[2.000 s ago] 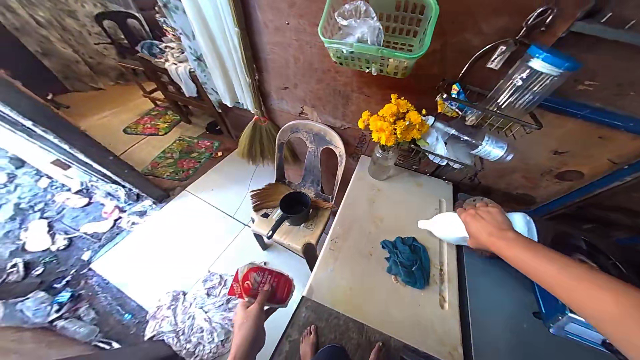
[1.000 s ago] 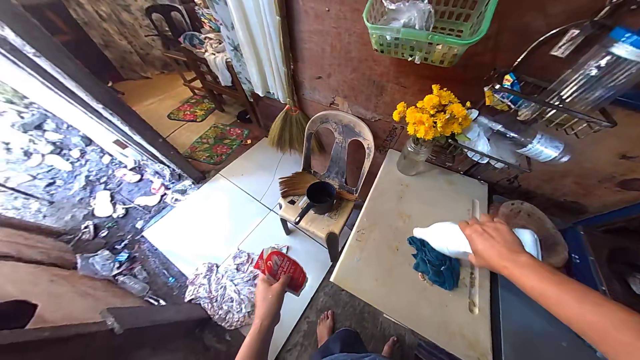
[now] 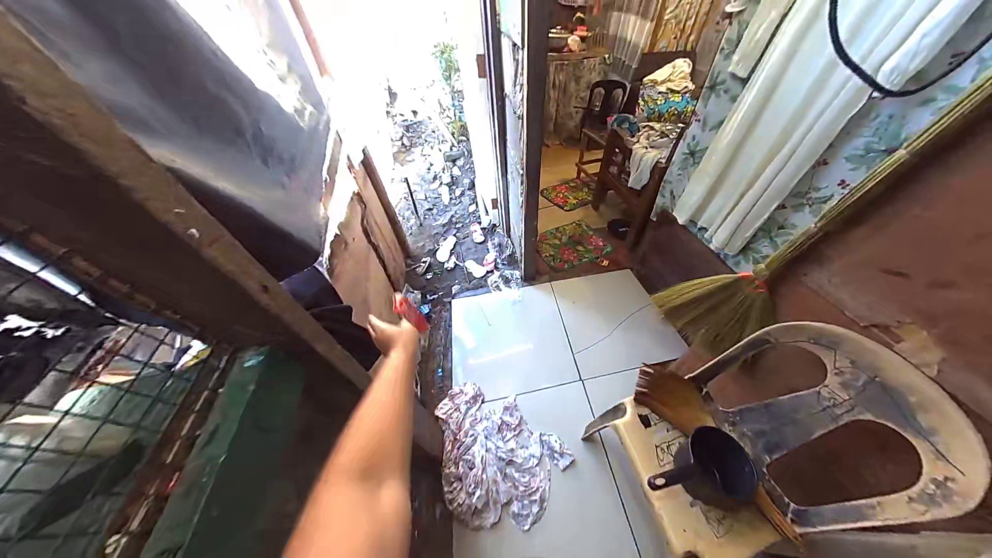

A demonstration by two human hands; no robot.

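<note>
My left hand (image 3: 392, 335) reaches out toward the doorway at the left of centre. A red packet (image 3: 411, 312) is at its fingertips; whether the fingers still grip it is unclear. Below and to the right of the hand, a crumpled patterned cloth (image 3: 496, 457) lies on the white floor tiles (image 3: 511, 349). A black dipper with a handle (image 3: 721, 465) rests on the seat of a worn plastic chair (image 3: 852, 418), on top of a brown hand broom (image 3: 670, 395). My right hand is out of view.
A soft broom (image 3: 717, 310) leans at the wall by white curtains (image 3: 814, 116). A dark door post (image 3: 533, 139) stands beside the opening. Outside lie rubble and litter (image 3: 457, 248). Wire mesh (image 3: 70, 418) and a wooden beam (image 3: 194, 232) are at the left. Floral mats (image 3: 573, 244) lie in the further room.
The view has swung far left to the doorway. My left hand has moved with the red packet from near the table to the doorway. My right hand, earlier on a white bottle, has left view.
</note>
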